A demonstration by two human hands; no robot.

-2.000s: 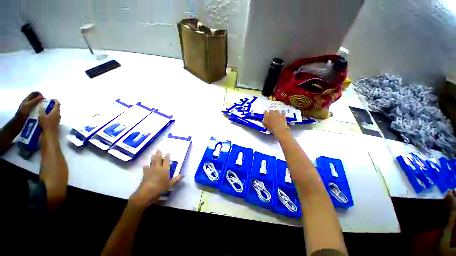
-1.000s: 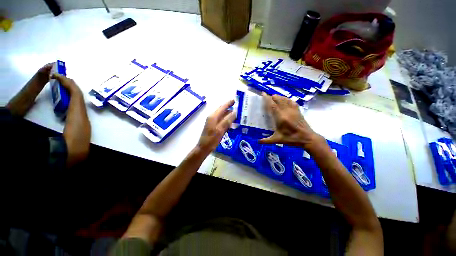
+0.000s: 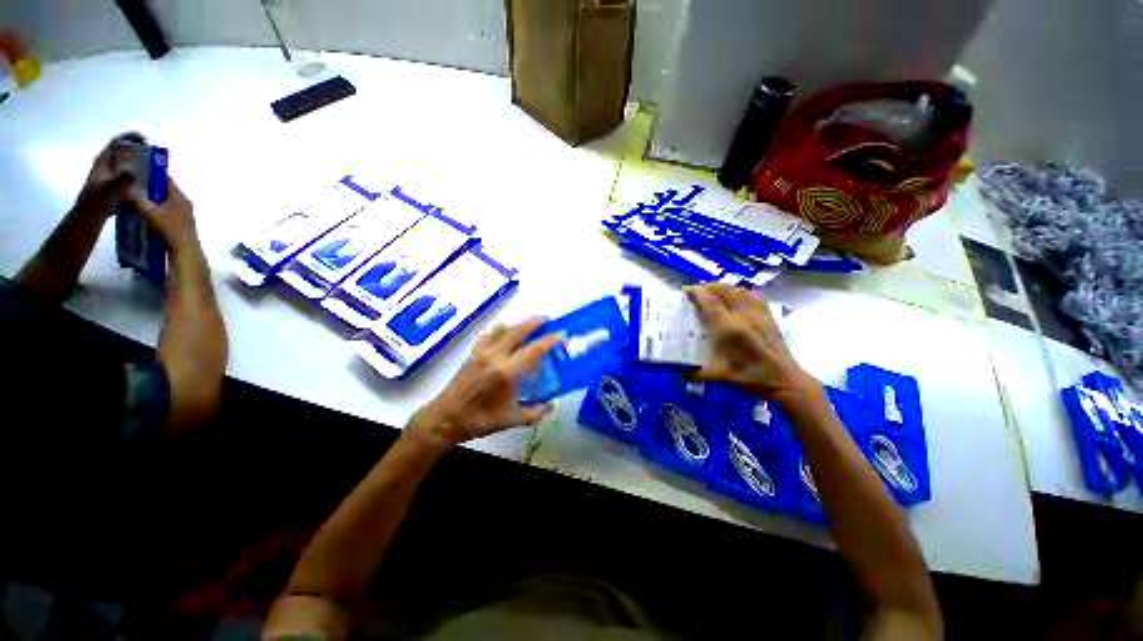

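My left hand (image 3: 483, 382) holds a blue insert tray (image 3: 574, 351) with white items, tilted above the table. My right hand (image 3: 746, 341) holds a white and blue retail box (image 3: 667, 328), its end close to the tray's upper right end. Whether the tray's tip is inside the box I cannot tell. Below them lies a row of blue trays with white coiled cables (image 3: 752, 465), partly hidden by my right hand and arm. Filled retail boxes (image 3: 420, 316) lie overlapping in a row at the left.
A pile of unfilled cartons (image 3: 715, 238) lies beyond my hands, near a red bag (image 3: 865, 169) and black bottle (image 3: 757, 132). A brown paper bag (image 3: 570, 69) and black phone (image 3: 313, 98) are farther back. Another person's hands (image 3: 138, 188) hold a box at left. A cable heap (image 3: 1065, 244) is at right.
My left hand has taken hold of a tray from the left end of the row and raised it beside the box. The box stays in my right hand, a little lower in view.
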